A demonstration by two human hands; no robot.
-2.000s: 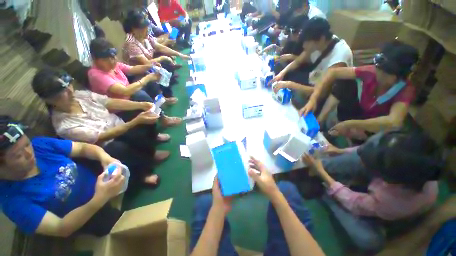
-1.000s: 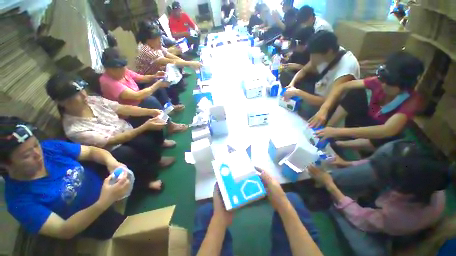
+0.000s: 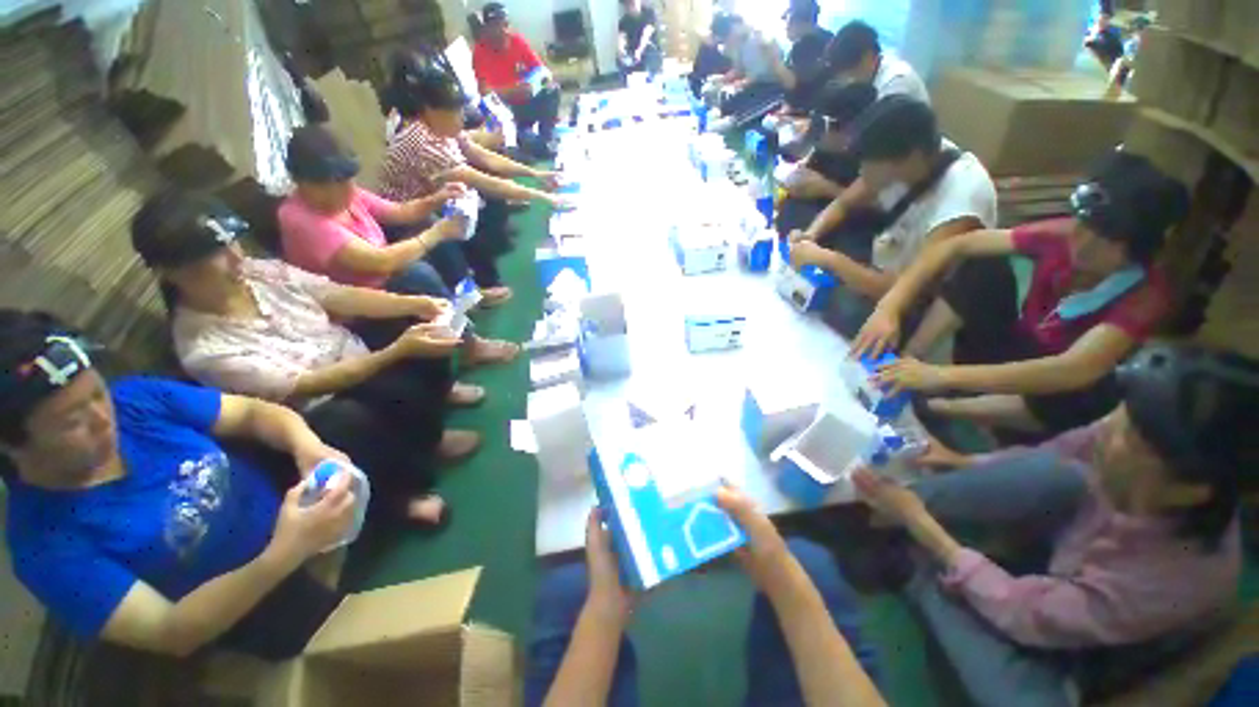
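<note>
A blue and white retail box (image 3: 666,514) is held between my two hands above my lap, at the near end of the white table. A white face with a blue outline figure faces up, and a blue side shows on its left. My left hand (image 3: 605,564) grips the box's left lower side. My right hand (image 3: 753,532) grips its right side, with the thumb near the top face. The box looks closed and is tilted.
Open white boxes (image 3: 828,449) stand on the long white table (image 3: 563,511). More boxes line its left edge. An open brown carton (image 3: 394,638) is on the floor at my left. Seated workers line both sides. Brown cartons are stacked at the back right.
The box has turned from its plain blue face to the white face with the outline figure, then tilted slightly, showing a blue side. Both hands still hold it.
</note>
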